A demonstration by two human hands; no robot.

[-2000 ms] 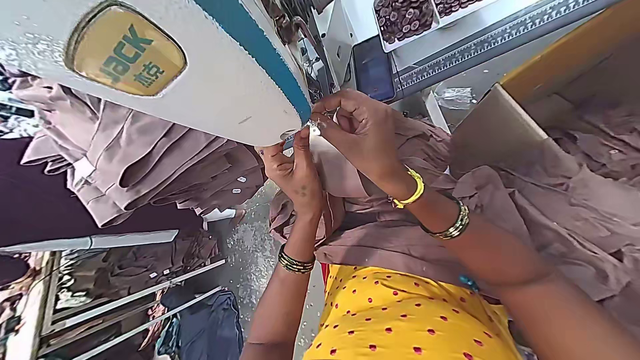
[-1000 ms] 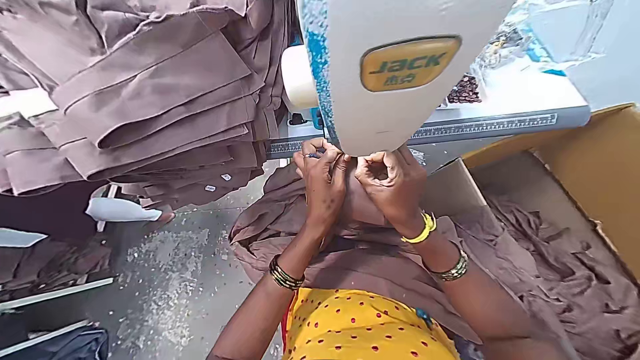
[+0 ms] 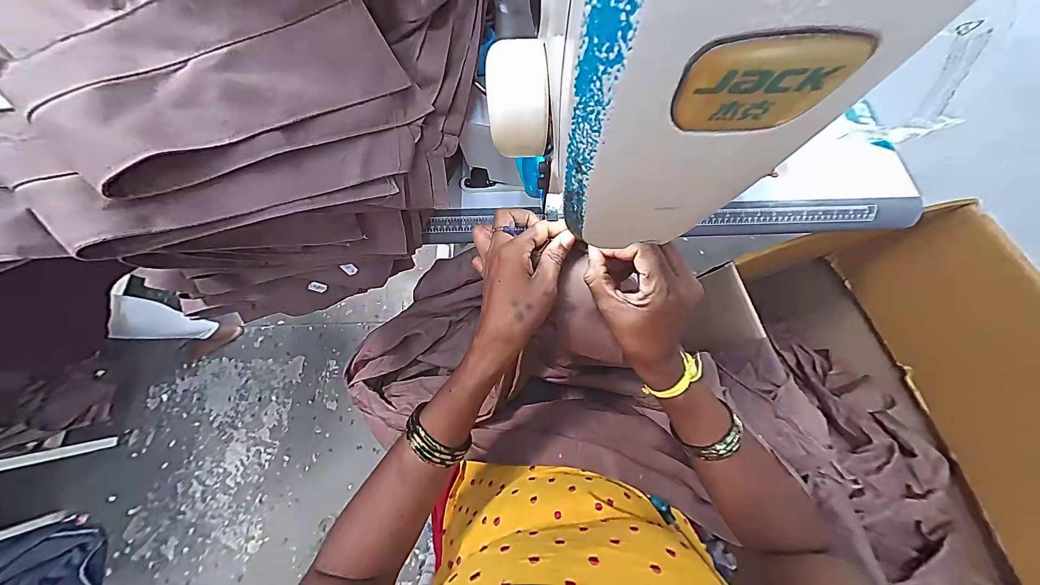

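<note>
Under the white Jack sewing machine head [image 3: 691,162], both my hands are raised close together. My left hand [image 3: 524,276] has thumb and index finger pinched at the machine's lower tip; what lies between them is too small to tell. Just right of it, my right hand [image 3: 646,296] also pinches thumb against finger, and its fingertips are partly hidden by the machine head. Brown fabric [image 3: 569,422] lies bunched over my lap, below both hands. A cream round knob [image 3: 517,97] juts from the machine's left side.
Layered brown fabric pieces [image 3: 268,106] hang at the left. A table edge with a measuring scale [image 3: 792,214] runs behind the hands. On the right, a cardboard box [image 3: 942,301] holds crumpled brown cloth [image 3: 853,455]. Someone's foot [image 3: 215,340] shows at the left, above the speckled floor [image 3: 219,455].
The view has swung since two seconds ago. My two hands, nearly touching then, are now slightly apart, each still pinching beneath the machine head.
</note>
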